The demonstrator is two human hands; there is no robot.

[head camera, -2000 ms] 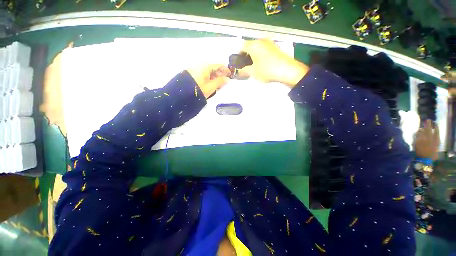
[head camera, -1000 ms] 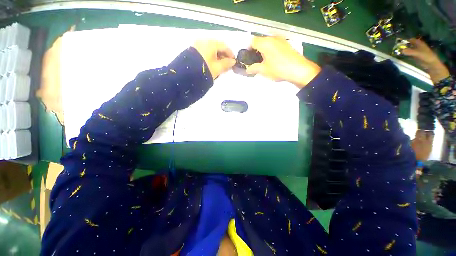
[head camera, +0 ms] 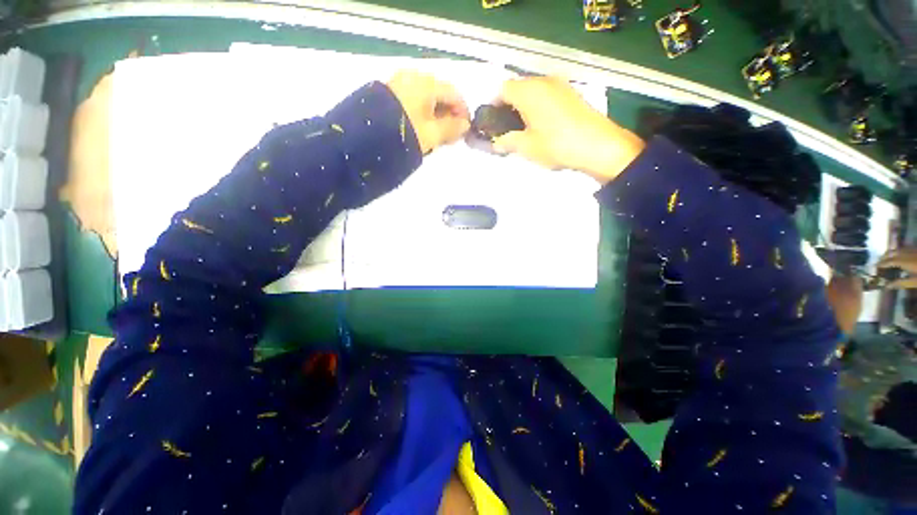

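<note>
My right hand [head camera: 553, 123] holds a small black adapter housing [head camera: 497, 122] over the upper part of the white work sheet [head camera: 402, 241]. My left hand [head camera: 433, 113] is just left of the housing, its fingertips pinched together near the housing's left edge. Whether it holds the cord or another small part is too blurred to tell. One flat oval adapter cover [head camera: 470, 216] lies on the sheet below the hands.
Circuit boards [head camera: 680, 32] sit on the green conveyor behind its pale edge [head camera: 422, 33]. Stacked black parts [head camera: 654, 332] are at right, more black parts [head camera: 744, 151] above them. White trays [head camera: 24, 241] stand far left. Another person's hand [head camera: 898, 266] shows at the right edge.
The housing has turned and shifted slightly right with my right hand; my left fingers have drawn a little away from it. The other person reached to the conveyor and withdrew. The conveyor boards have shifted in view.
</note>
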